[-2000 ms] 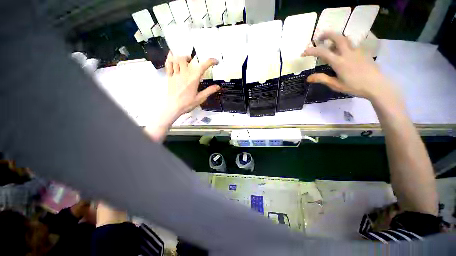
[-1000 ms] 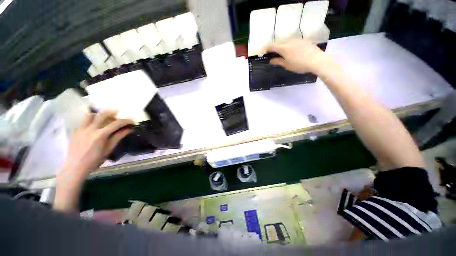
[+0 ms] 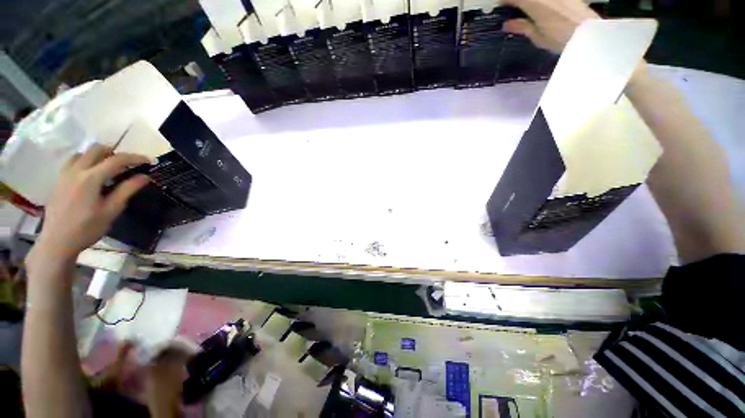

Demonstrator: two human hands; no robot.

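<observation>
Black retail boxes with tall white open flaps (image 3: 374, 57) stand upright in a row at the back of the white shelf. My right hand (image 3: 549, 23) is at the top edge, at the right end of this row; its fingertips touch the flaps there. One open box (image 3: 564, 196) stands apart at the right front, in front of my right forearm. My left hand (image 3: 86, 196) is at the left on a group of open black boxes (image 3: 200, 167), its thumb and fingers around their near side. Their far side is partly hidden by the flaps.
A white power strip (image 3: 535, 300) runs along the shelf's front edge. Below lie a printed cardboard mat (image 3: 433, 367), dark glossy pieces (image 3: 363, 392) and a white sheet (image 3: 155, 314). Another person's hand (image 3: 167, 380) is at the lower left. White plastic bags (image 3: 41, 151) lie at far left.
My right hand has moved up and back to the far row, which now forms one longer line. My left hand stays with the left boxes. The single middle box now appears at the right; the view has shifted.
</observation>
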